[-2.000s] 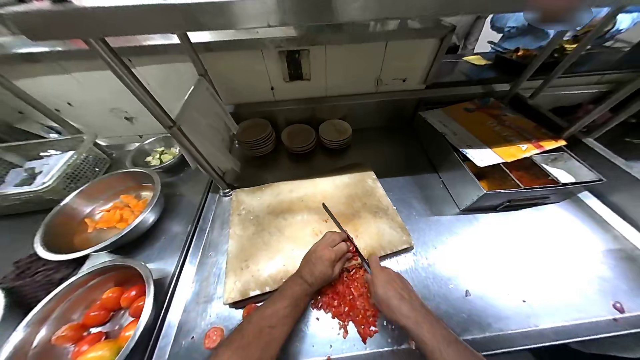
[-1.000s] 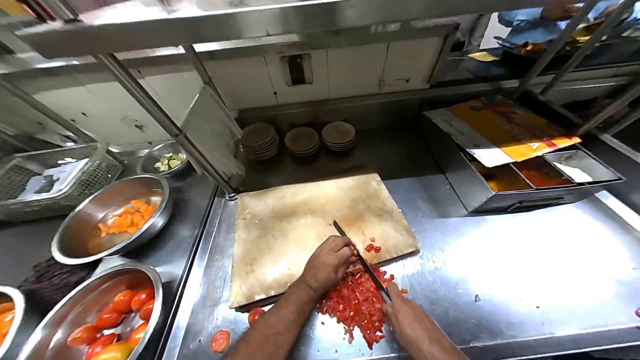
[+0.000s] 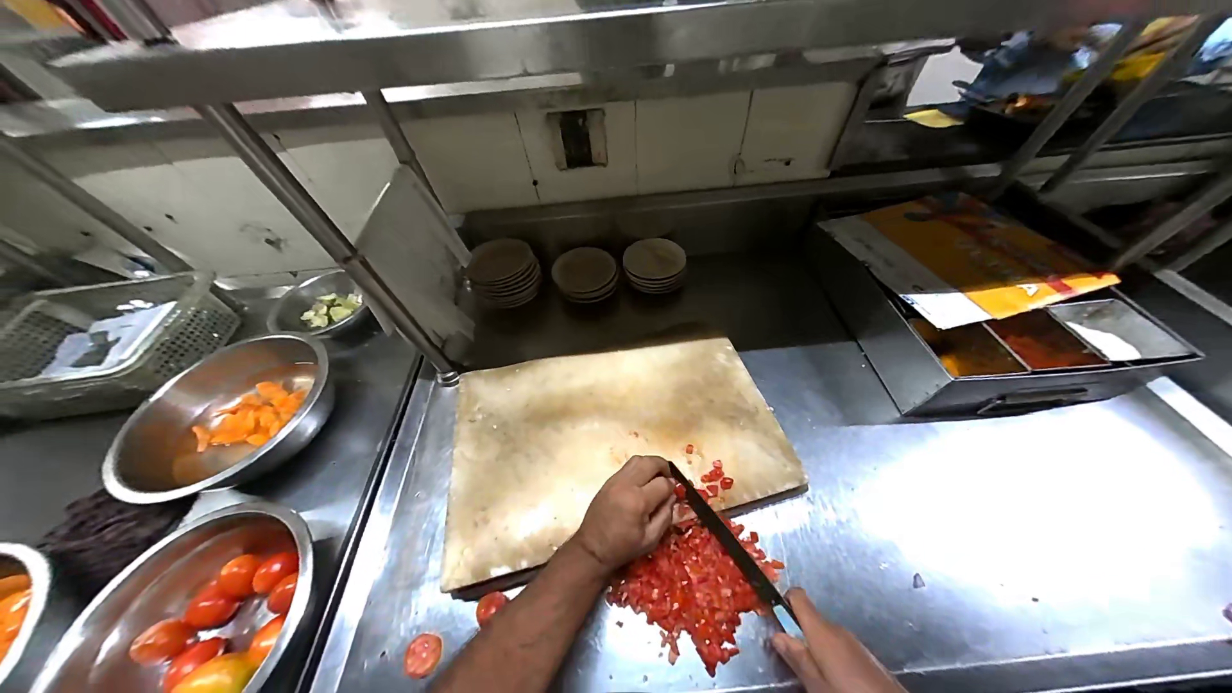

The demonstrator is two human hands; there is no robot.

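Note:
My right hand (image 3: 823, 645) is closed around the handle of a kitchen knife (image 3: 727, 544), whose dark blade slants up and left to the fingertips of my left hand (image 3: 630, 510). Those fingers are curled at the front right of the worn cutting board (image 3: 616, 414); whatever they press is mostly hidden. Small red tomato pieces (image 3: 712, 481) lie on the board beside the blade. A pile of diced tomato (image 3: 688, 587) spreads over the steel counter below the board's front edge. Tomato end slices (image 3: 423, 654) sit left of my left forearm.
Steel bowls hold whole tomatoes (image 3: 212, 608), orange pieces (image 3: 252, 416) and pale green pieces (image 3: 332, 309) at left. Stacked small plates (image 3: 584, 272) stand behind the board. A steel spice box (image 3: 1049, 385) with a printed packet (image 3: 972, 255) on it is at right. Shelf posts (image 3: 318, 217) rise behind.
The knife blade, earlier pointing past my left fingers, now has its tip beside them. More small red pieces lie on the board than two seconds ago.

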